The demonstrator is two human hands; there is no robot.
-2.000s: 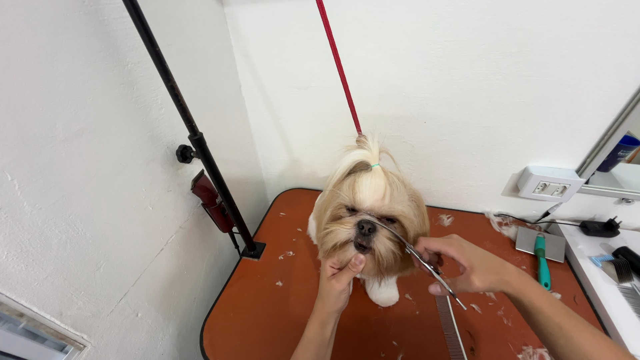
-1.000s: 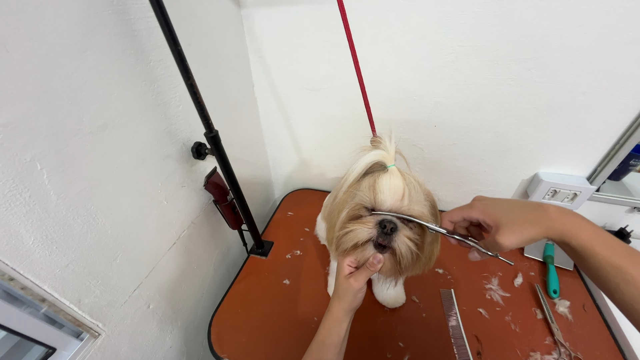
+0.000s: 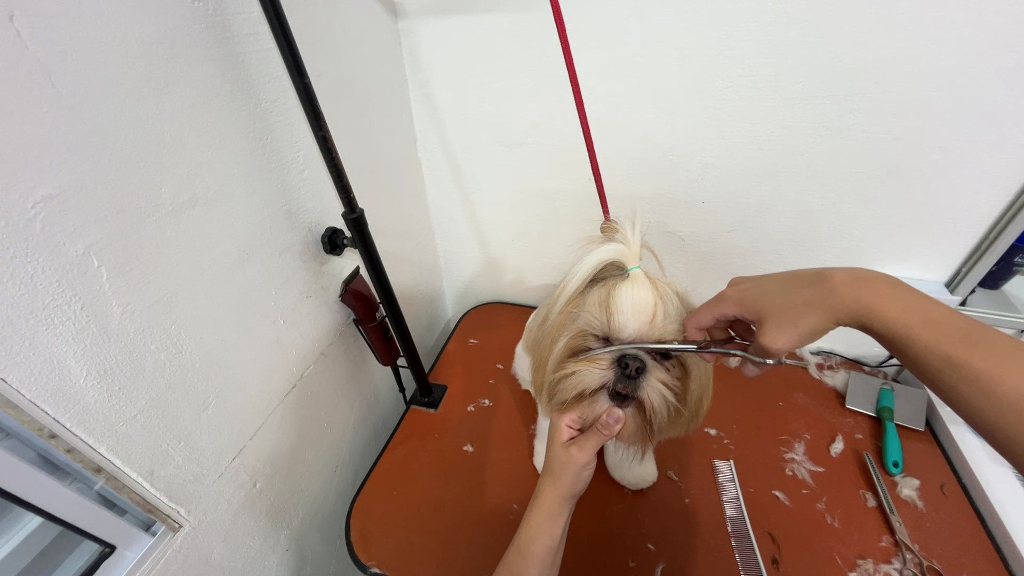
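A long-haired cream and tan dog (image 3: pixel 624 320) sits on the orange grooming table (image 3: pixel 448 496), its topknot tied with a green band. My left hand (image 3: pixel 580 448) grips the dog's chin from below, thumb just under the mouth. My right hand (image 3: pixel 760 312) holds curved grooming scissors (image 3: pixel 664 347) by the handles. Their slim blades lie nearly level across the face just above the nose, tips toward the eye at the left of the view. Whether the blades are parted cannot be told.
A metal comb (image 3: pixel 738 516), thinning shears (image 3: pixel 894 512) and a green-handled slicker brush (image 3: pixel 888 428) lie on the table among hair clippings. A black post (image 3: pixel 376 272) with a red hair clipper (image 3: pixel 370 316) rises at the left. A red leash (image 3: pixel 582 112) runs up behind the dog.
My right hand has brought the scissors from a steep slant beside the muzzle to nearly level across the face above the nose. My left hand stays at the chin.
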